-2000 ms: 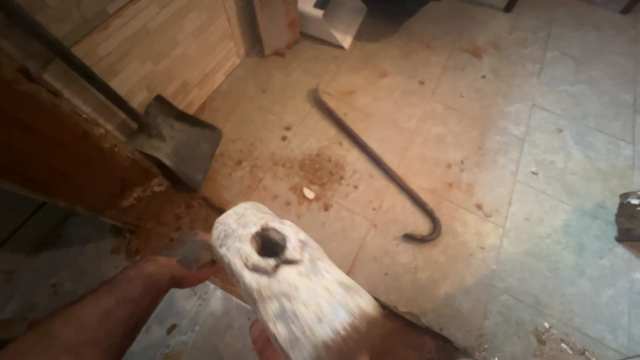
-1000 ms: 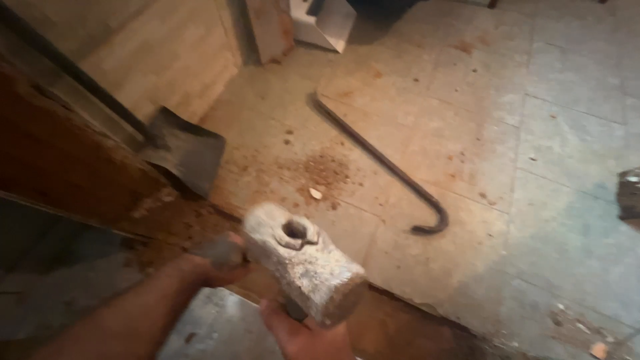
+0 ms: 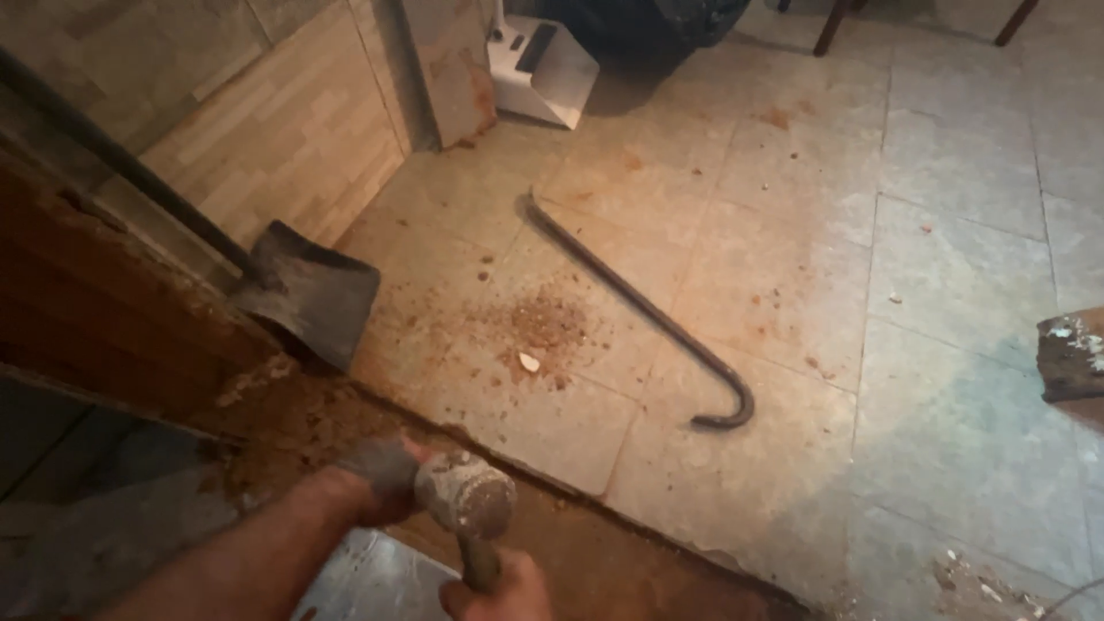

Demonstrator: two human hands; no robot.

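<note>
My right hand (image 3: 504, 591) is closed around the handle of a club hammer (image 3: 470, 500), whose worn, pale-crusted metal head points up and away from me. Beside that head, on its left, is my left hand (image 3: 388, 492); a blurred grey shape lies over it, and what its fingers hold is hidden. Both hands are above the dirty brown strip (image 3: 578, 548) along the tile edge. A dark crowbar (image 3: 638, 302) with a hooked end lies on the tiled floor, beyond the hands and to the right. Loose brown debris (image 3: 548, 323) and a white chip (image 3: 529, 362) lie left of the crowbar.
At left, a shovel (image 3: 315, 289) rests with its blade by the wooden frame (image 3: 112, 302). A white dustpan (image 3: 543, 73) and a black bag (image 3: 647, 34) stand at the back. A broken dark chunk (image 3: 1069, 354) lies far right, with rubble (image 3: 992, 586) at the lower right.
The hammer head, large and close to the view two seconds ago, is now lower and farther from the view, beside my left hand. The crowbar and shovel have not moved.
</note>
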